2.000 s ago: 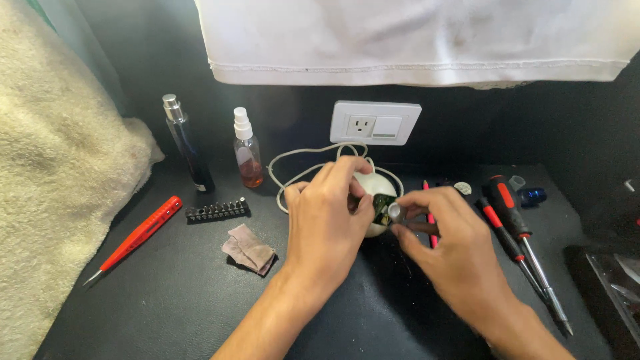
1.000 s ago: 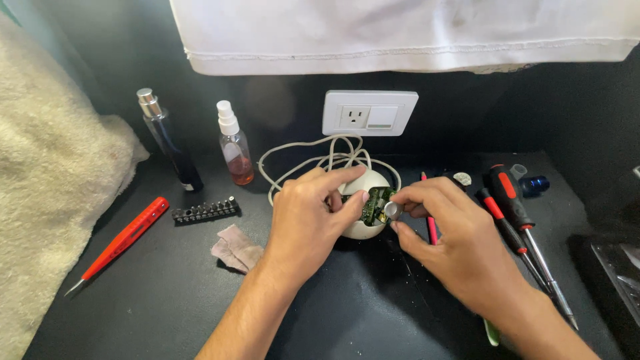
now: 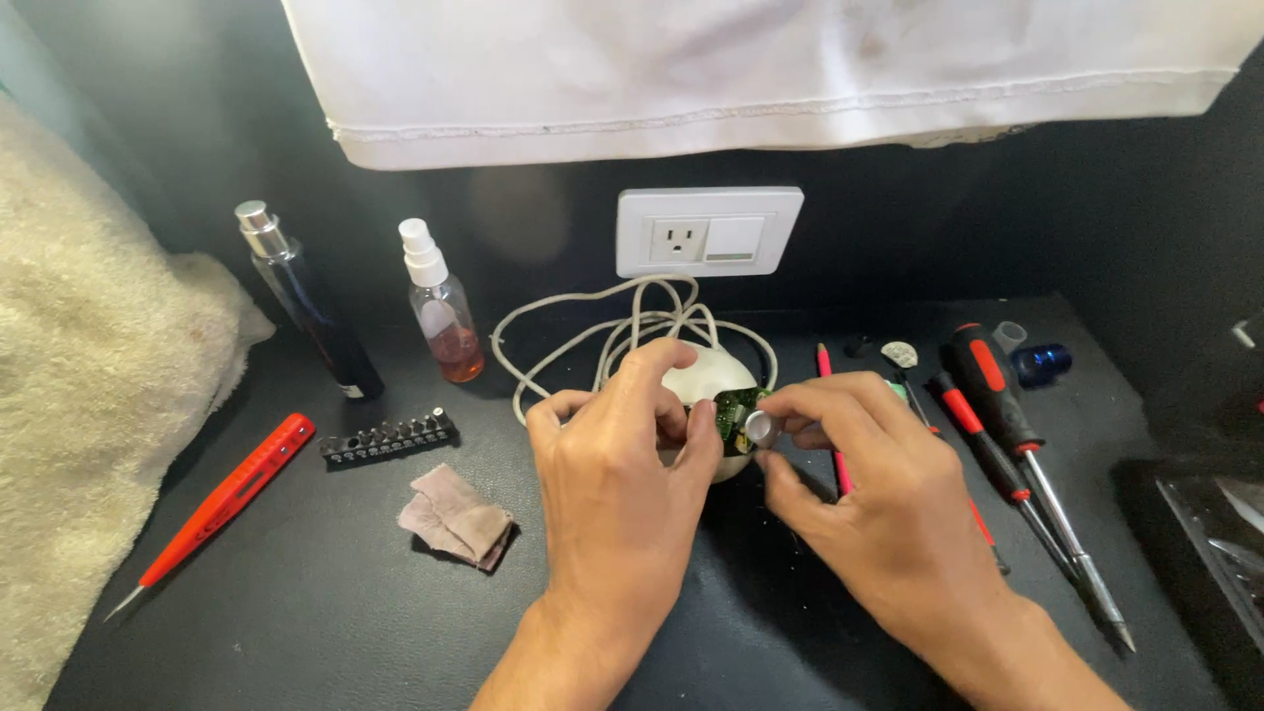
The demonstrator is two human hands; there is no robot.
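A rounded white plastic housing (image 3: pixel 713 370) with an exposed green circuit board (image 3: pixel 733 413) stands near the wall socket. My left hand (image 3: pixel 627 474) grips its left side, thumb and fingers beside the board. At the board's right edge is a small round silver-grey part (image 3: pixel 759 428); the thumb and index finger of my right hand (image 3: pixel 869 484) close around it. Whether that part is fixed to the board cannot be seen. A pale cable (image 3: pixel 568 298) lies in loops behind the housing. My fingers hide much of the housing's left and lower side.
Left stand a dark spray bottle (image 3: pixel 311 311), a clear spray bottle (image 3: pixel 449 326), a bit strip (image 3: pixel 388 440), a red pointed tool (image 3: pixel 227 494) and a folded cloth (image 3: pixel 459 518). Right lie screwdrivers (image 3: pixel 997 390), a pink stick (image 3: pixel 826 363) and a blue cap (image 3: pixel 1043 364). A socket plate (image 3: pixel 709 232) is behind.
Both hands stay at the housing, with only small finger movements. The view has shifted slightly.
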